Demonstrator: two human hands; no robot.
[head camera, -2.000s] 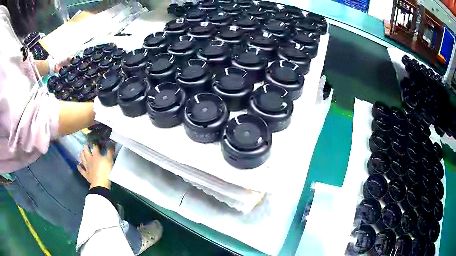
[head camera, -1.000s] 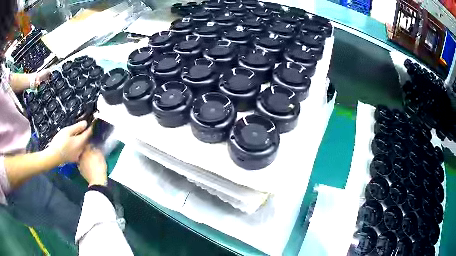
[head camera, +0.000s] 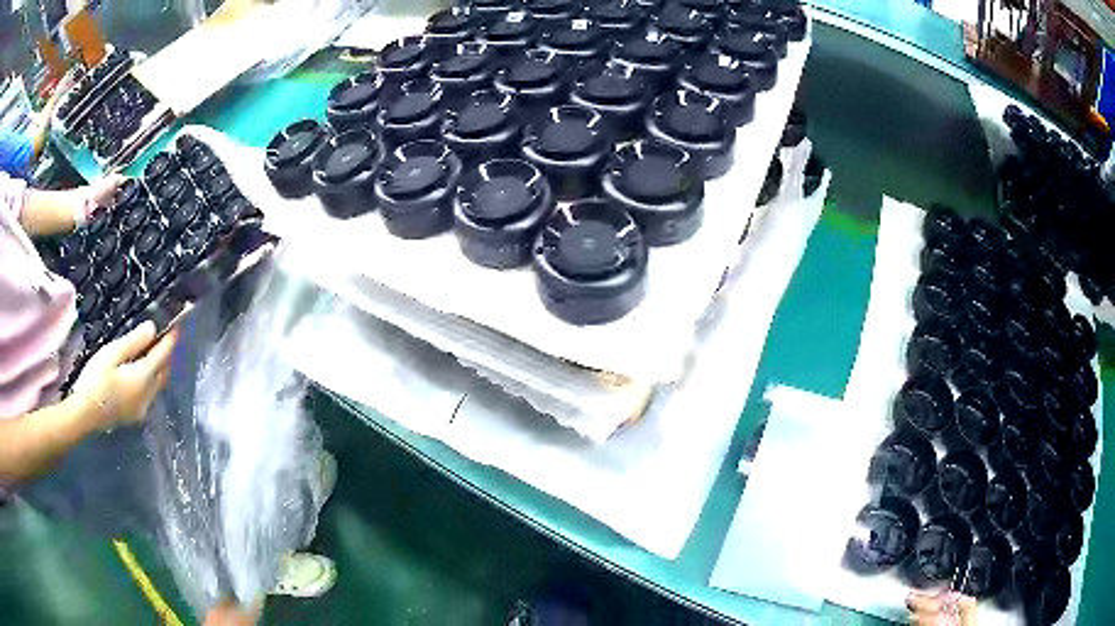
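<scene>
Black round housings (head camera: 593, 251) stand closed side up in rows on a raised stack of white sheets (head camera: 459, 275). A clear, crinkled plastic bag (head camera: 239, 416) hangs at the left beside the bench. My left hand (head camera: 232, 614), mostly cut off by the bottom edge, is at the bag's gathered lower end and appears closed on it. My right hand (head camera: 942, 607) shows only blurred fingertips at the bottom right, by the open-side-up housings (head camera: 935, 483); whether it holds anything cannot be told.
A person in a pink sleeve (head camera: 37, 300) at the left holds a layer of black housings (head camera: 153, 232). A small white sheet (head camera: 783, 495) lies between the stack and the right rows. More housings (head camera: 1052, 190) lie at the far right. The bench edge (head camera: 514, 526) curves below the stack.
My left hand has moved down from beside the other person's hand and a dark object. The plastic bag has appeared there. The other person's layer is tilted up. Fingertips have appeared at the bottom right.
</scene>
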